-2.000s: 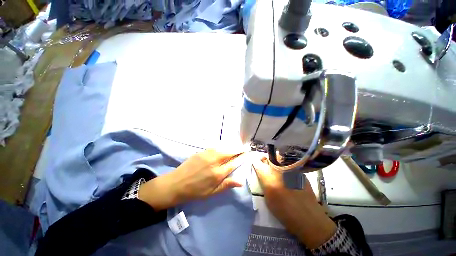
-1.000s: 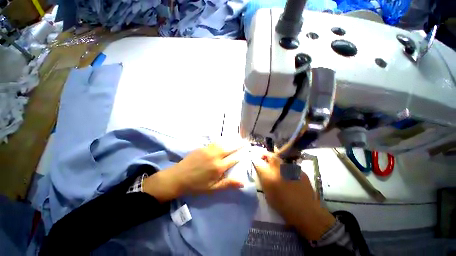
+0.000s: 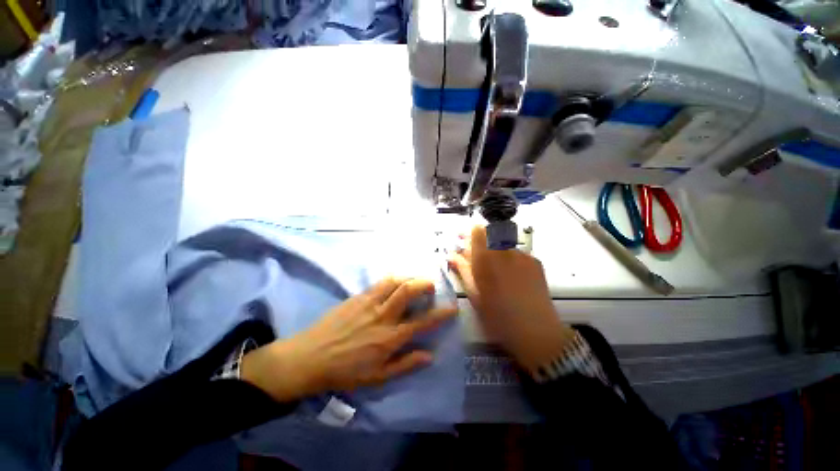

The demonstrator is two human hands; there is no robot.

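The light blue shirt (image 3: 221, 276) lies on the white table left of and in front of the needle area, with a small white care label (image 3: 337, 411) near its front edge. My left hand (image 3: 355, 340) lies on the cloth with fingers spread, pressing it. My right hand (image 3: 507, 290) is at the cloth's right edge by the presser foot, fingertips on the edge; the glare hides the exact pinch. The white sewing machine head (image 3: 589, 83) with its blue stripe stands above, and the needle is washed out by the lamp.
Blue and red snips (image 3: 661, 219) and a tan-handled tool (image 3: 626, 256) lie right of the needle. A dark open tray (image 3: 804, 308) is at the bed's right end. A printed ruler (image 3: 493, 370) runs along the front edge. Blue cloth piles (image 3: 184, 20) lie behind the table.
The view has shifted, showing more of the bed's right side. My left hand has moved a little back from the needle and flattened with fingers spread. My right hand stays at the cloth's edge.
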